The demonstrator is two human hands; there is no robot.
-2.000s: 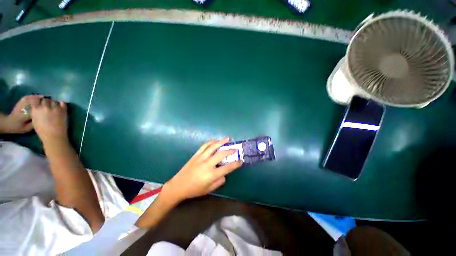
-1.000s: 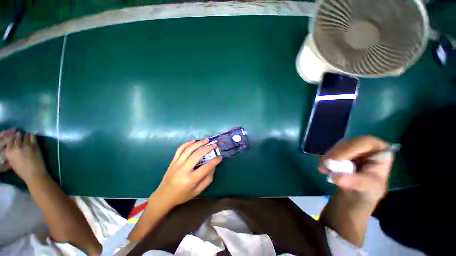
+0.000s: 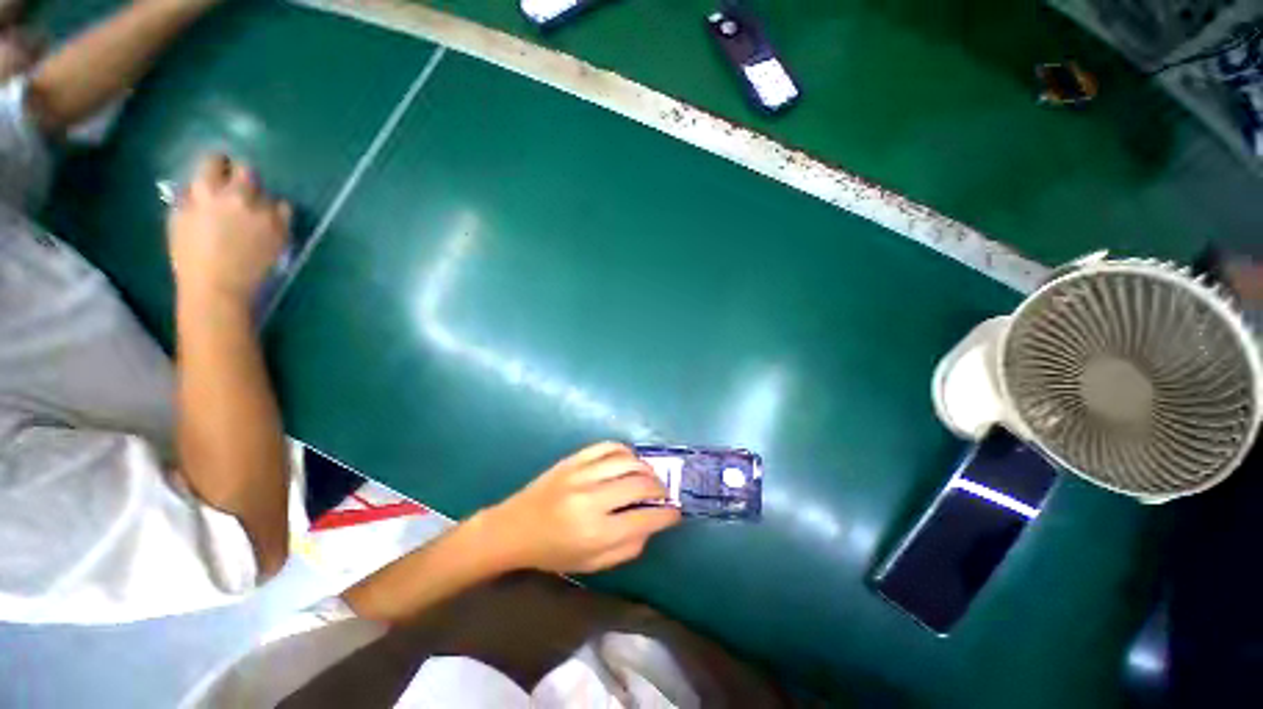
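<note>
The phone unit [image 3: 718,482], a small dark bar with a round white disc near its right end and a white label patch, lies on the green tabletop [image 3: 582,277] at lower centre. My left hand [image 3: 593,510] grips its left end, fingers over the label side and partly hiding it. The disc end is uncovered. My right hand is not in the picture.
A black smartphone [image 3: 965,531] lies at right beside a cream desk fan [image 3: 1116,384]. A worn pale rail [image 3: 817,180] crosses behind. Beyond it lie a waiting phone unit [image 3: 756,63] and part of another [image 3: 557,10]. A neighbour's hand [image 3: 226,229] works at left.
The view has turned and shifted. My right hand, holding a white object one second ago, has left the picture. My left hand stays on the phone unit. The neighbour's arms have moved.
</note>
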